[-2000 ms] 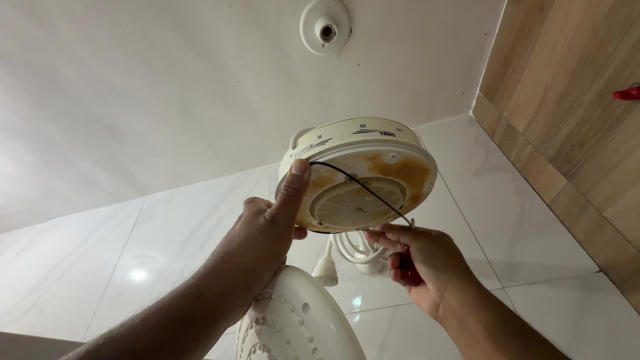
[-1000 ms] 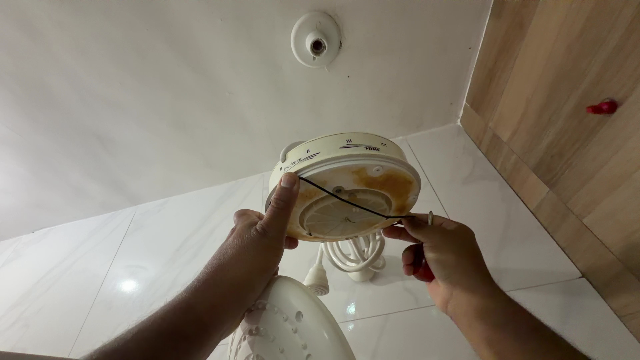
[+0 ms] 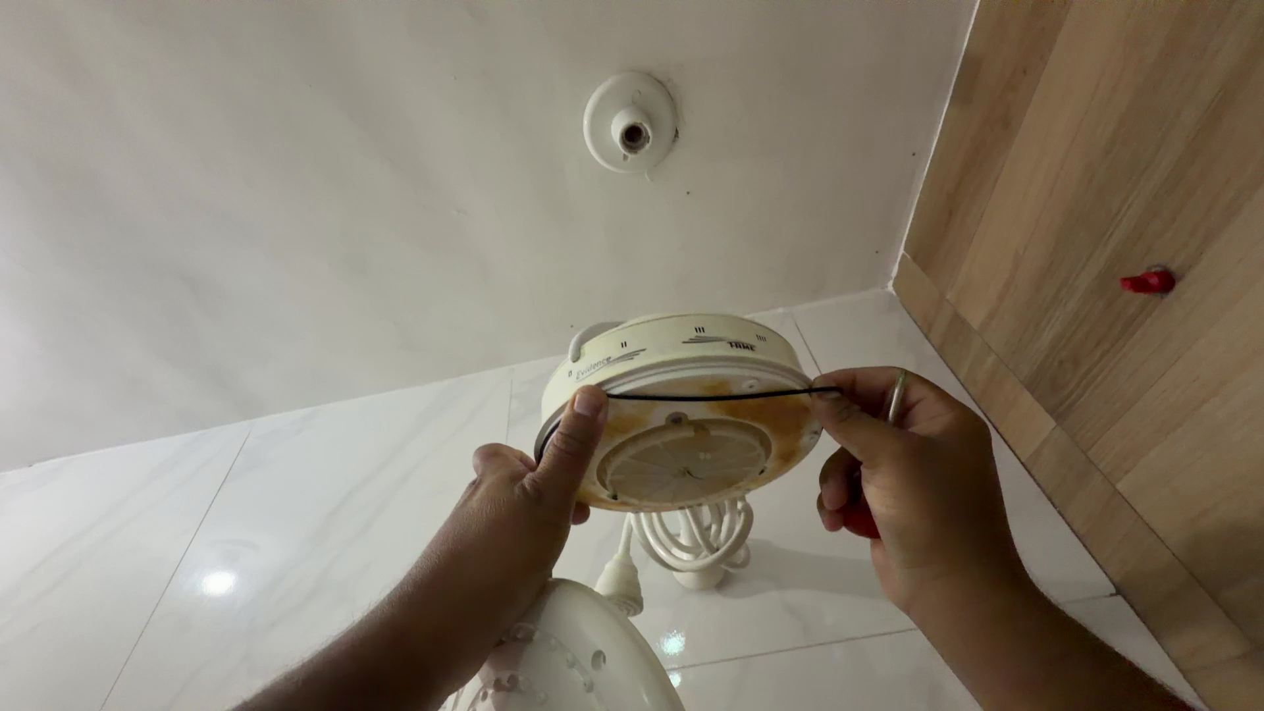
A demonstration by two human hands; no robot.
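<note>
My left hand grips the left rim of a round cream electric shower head body, its thumb pressing a thin black rubber gasket cord against the edge. The body's open underside has orange-brown stains and a round ribbed centre. The cord runs nearly straight across the near rim to my right hand, which pinches it between thumb and fingers at the right. A red-handled tool is also held in the right palm; a thin metal shaft shows between the fingers. The perforated cream shower face cover hangs below my left hand.
Overhead, a white round pipe flange sits on a pale surface. A coiled white shower hose and a white hose fitting are behind the body, against white marble-look tile. On the wood-look surface at right, a red fitting sticks out.
The black cord sagged across the underside earlier; now it is pulled nearly straight along the near rim. My right hand has risen relative to the shower body, still pinching the cord.
</note>
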